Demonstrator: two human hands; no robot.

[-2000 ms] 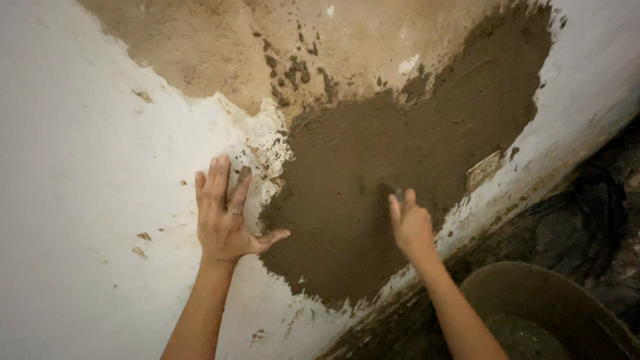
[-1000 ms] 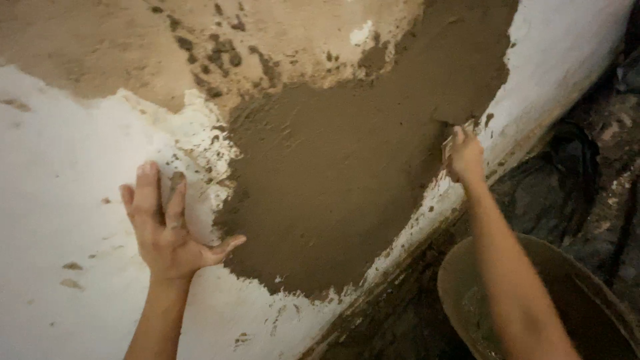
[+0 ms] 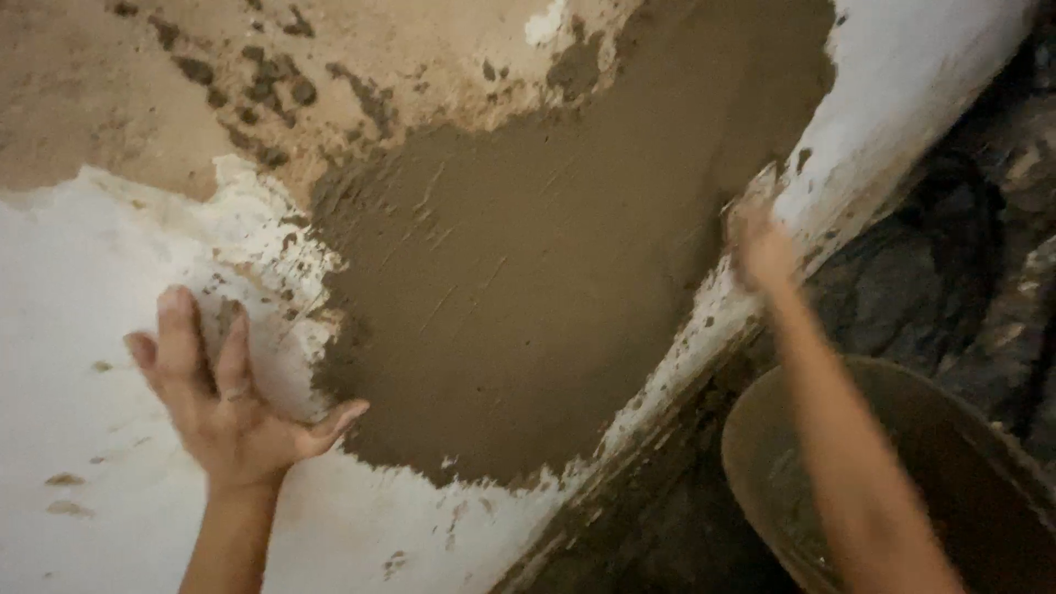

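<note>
A broad patch of wet brown plaster (image 3: pixel 511 289) covers part of a white-painted wall (image 3: pixel 74 313). My left hand (image 3: pixel 239 412) is spread against the white paint just left of the patch, fingers apart, its thumb tip at the plaster's edge. At the patch's right edge is my right hand (image 3: pixel 759 239), blurred, its fingers curled around a tool that is mostly hidden; a thin edge of it seems to meet the plaster. What kind of tool it is cannot be told.
Bare tan wall (image 3: pixel 107 91) with dark splatters lies above the patch. A large bucket (image 3: pixel 751 445) stands at lower right beneath my right forearm. Crumpled dark sheeting (image 3: pixel 899 272) lies along the wall's foot.
My right hand has moved from the middle of the plaster to its right edge. The left hand remains spread on the white wall. The view has shifted.
</note>
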